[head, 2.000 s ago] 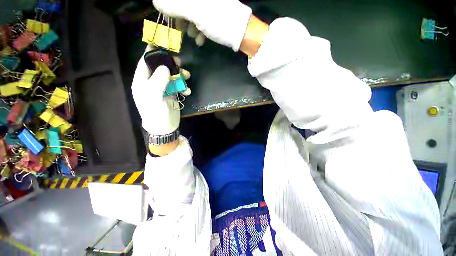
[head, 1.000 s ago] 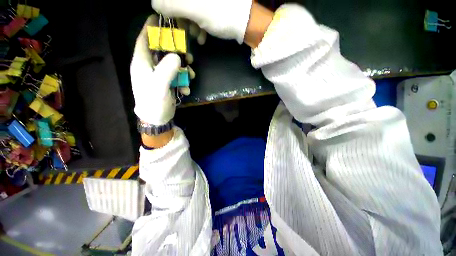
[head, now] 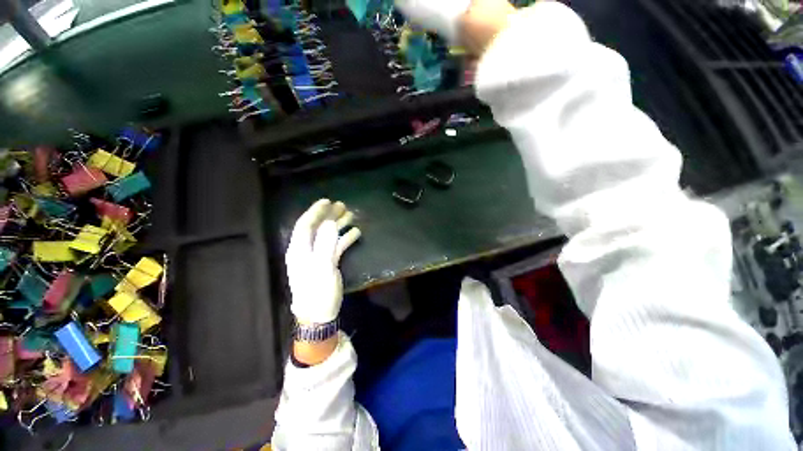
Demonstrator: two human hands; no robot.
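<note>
My left hand [head: 317,260], in a white glove, is over the near left part of the dark green bench, fingers apart and empty. Two small black housings [head: 408,191] lie side by side on the bench, to the right of my left hand. My right hand [head: 433,12], also gloved, is at the top edge over the far rows, its fingers cut off or hidden. A teal clip [head: 359,8] shows just left of it; I cannot tell if the hand holds it. Clamped units with coloured clips [head: 304,63] stand in dense rows on dark trays at the far side.
A loose heap of mixed-colour binder clips [head: 85,251] is at left. A black tray with shallow recesses [head: 214,304] lies between the heap and my left hand. Thin reddish and metal pieces [head: 426,128] lie on the far ledge. Dark racks are at upper right.
The view has shifted towards the far side. My left hand no longer holds the housing with yellow and teal clips. My right hand has moved away from it to the far rows.
</note>
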